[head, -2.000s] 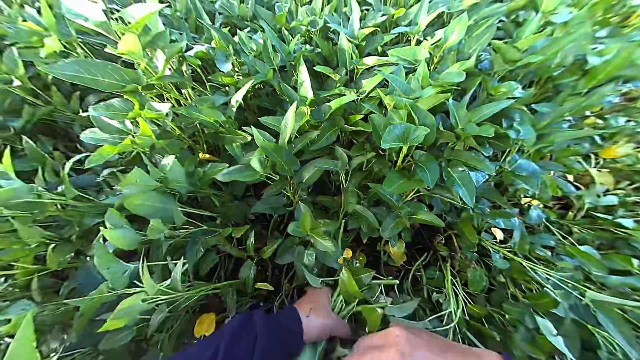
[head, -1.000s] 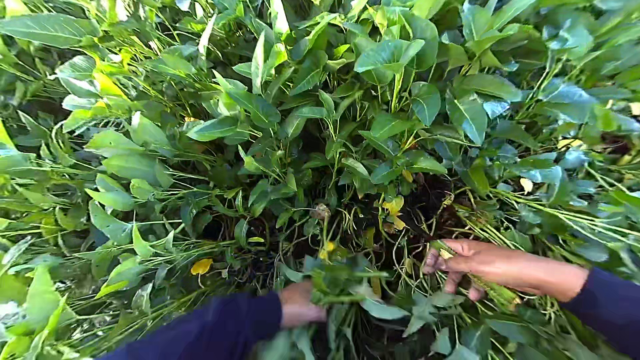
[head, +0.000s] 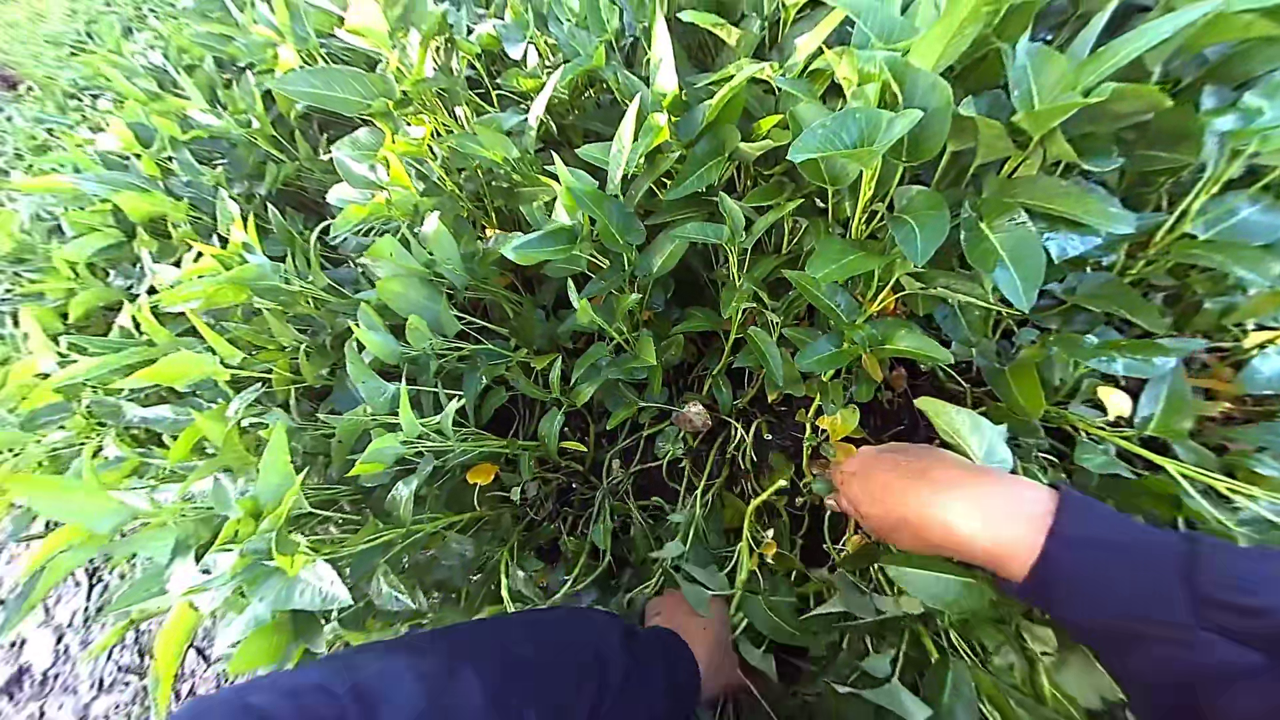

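Observation:
Low at the centre, my left hand (head: 700,640) reaches down among green leaves and stems; its fingers are hidden, so what it holds cannot be told. My right hand (head: 920,495) is to the right and higher, its fingertips down among the plant stems beside a yellowing leaf (head: 838,422). Leaves partly cover its fingers, and a grip cannot be made out. A thick pale green stem (head: 748,540) stands between the two hands. Around them grow leafy green plants with arrow-shaped leaves (head: 855,135). Dark blue sleeves cover both arms.
Dense upright foliage (head: 420,300) surrounds the hands on all sides. Dark soil and tangled thin stems (head: 690,470) show in front of them. A small brown clump (head: 692,417) and a yellow leaf (head: 482,473) lie there. Pale ground (head: 60,640) shows at the lower left.
One second ago my right hand was around a stem at the right; now it is in among the stems. The leafy bunch seen by my left hand then is no longer raised there.

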